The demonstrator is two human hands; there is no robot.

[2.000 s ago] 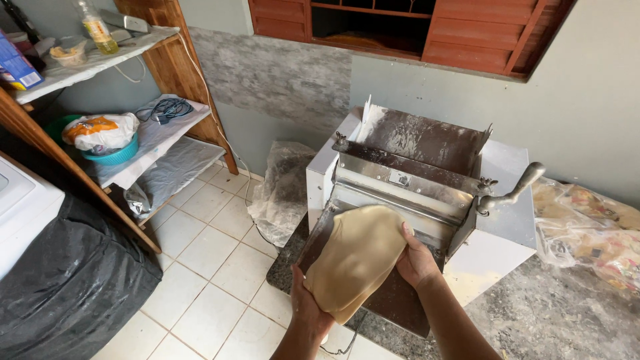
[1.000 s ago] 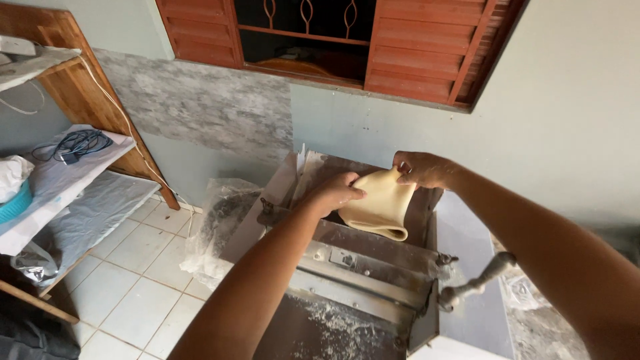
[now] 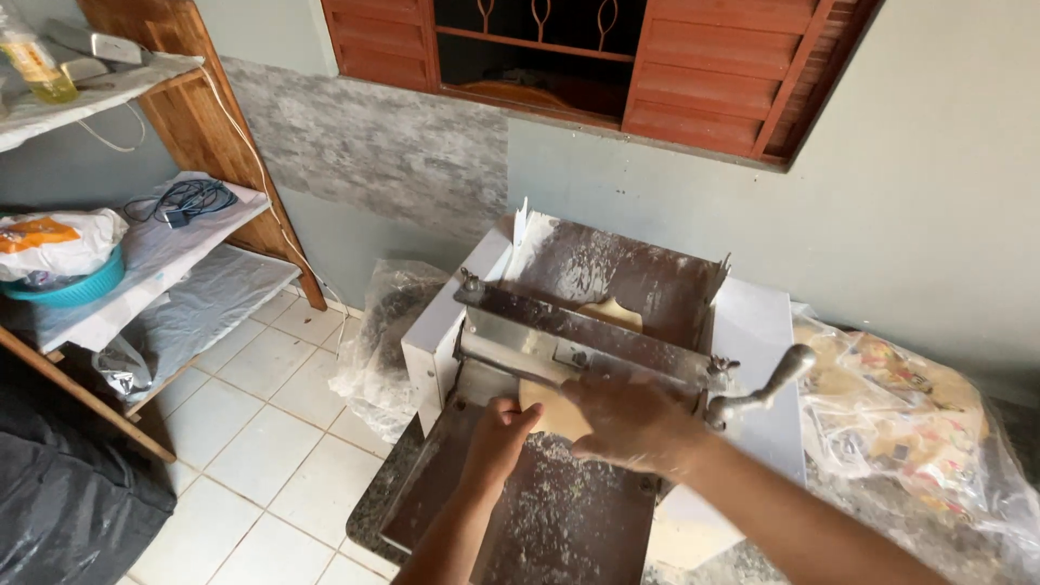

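A dough sheeter with a white body (image 3: 439, 349) and a floured dark tray stands on a stone counter. Pale flattened dough (image 3: 554, 410) comes out at the front of its rollers, and another part of dough (image 3: 613, 314) shows on the rear tray behind the metal bar. My left hand (image 3: 508, 431) is at the left edge of the front part, thumb and fingers close together; whether it pinches the dough is unclear. My right hand (image 3: 630, 418) lies over the dough's right side, fingers spread, near the roller. A crank handle (image 3: 772, 382) sticks out at the sheeter's right.
Plastic-wrapped goods (image 3: 902, 414) lie on the counter at right. Clear plastic (image 3: 382, 349) bunches left of the machine. Wooden shelves (image 3: 244, 162) at left hold a teal basket (image 3: 73, 280), a coiled cable (image 3: 191, 199) and a bottle (image 3: 36, 65). A red shuttered window (image 3: 715, 73) is above.
One second ago both hands held the folded dough over the rear tray. Now the hands are at the front of the rollers, and dough shows on both sides of the bar.
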